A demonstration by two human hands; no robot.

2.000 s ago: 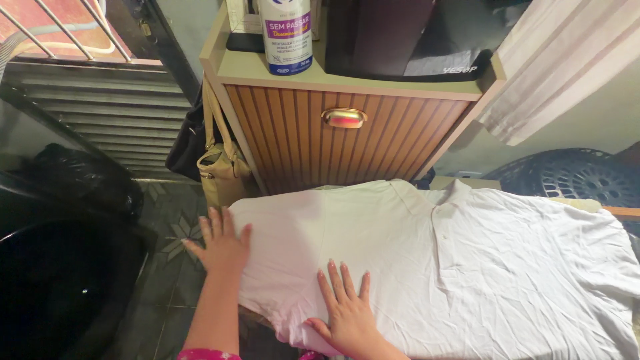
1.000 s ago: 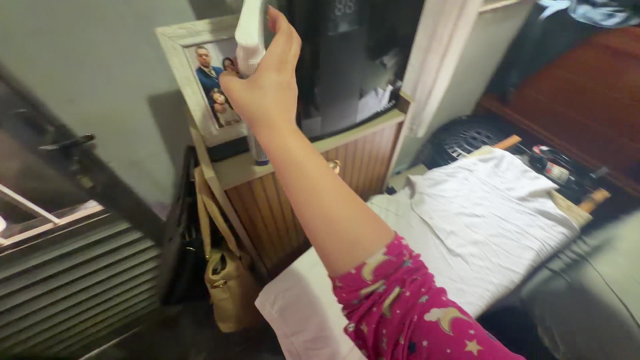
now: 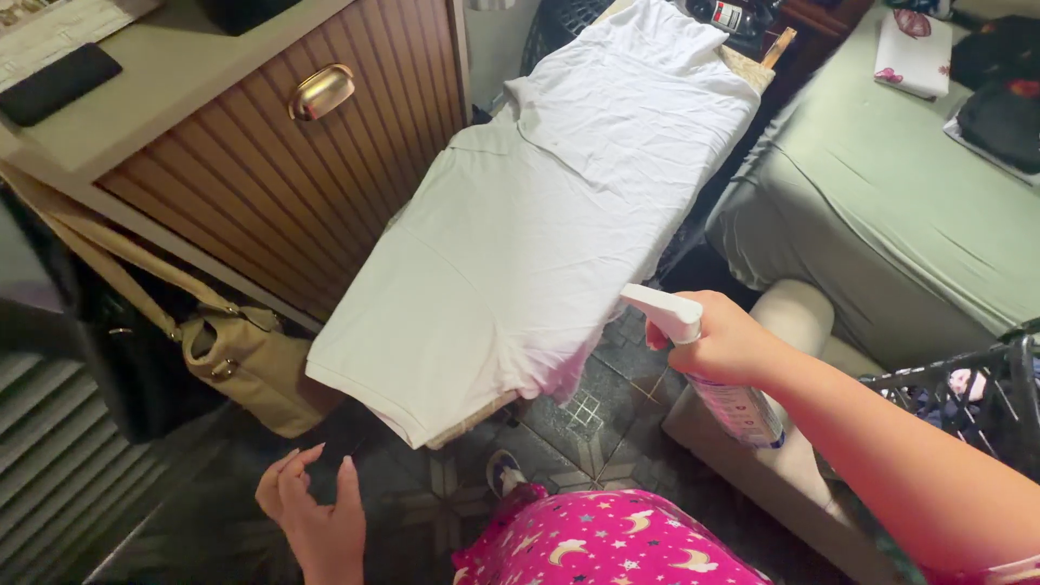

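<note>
My right hand (image 3: 719, 337) is closed around the neck of a spray bottle (image 3: 735, 410) with a white trigger head, its nozzle pointing left over the edge of a white garment (image 3: 528, 211). The garment lies spread along an ironing board (image 3: 471, 418), smooth at its near end and creased farther up. Below the near left corner of the cloth, my left hand (image 3: 317, 512) hangs in the air with fingers apart and holds nothing.
A wooden cabinet (image 3: 390, 106) with a brass pull stands at left, beige handbag (image 3: 252, 366) beside it. A bed (image 3: 918, 187) with a green sheet is at right. A black plastic basket (image 3: 1007, 390) holding cloth sits at the right edge, above patterned floor tiles.
The spray bottle, on the cabinet two seconds ago and reached by a hand one second ago, is now in my right hand beside the board. The view has swung down and right.
</note>
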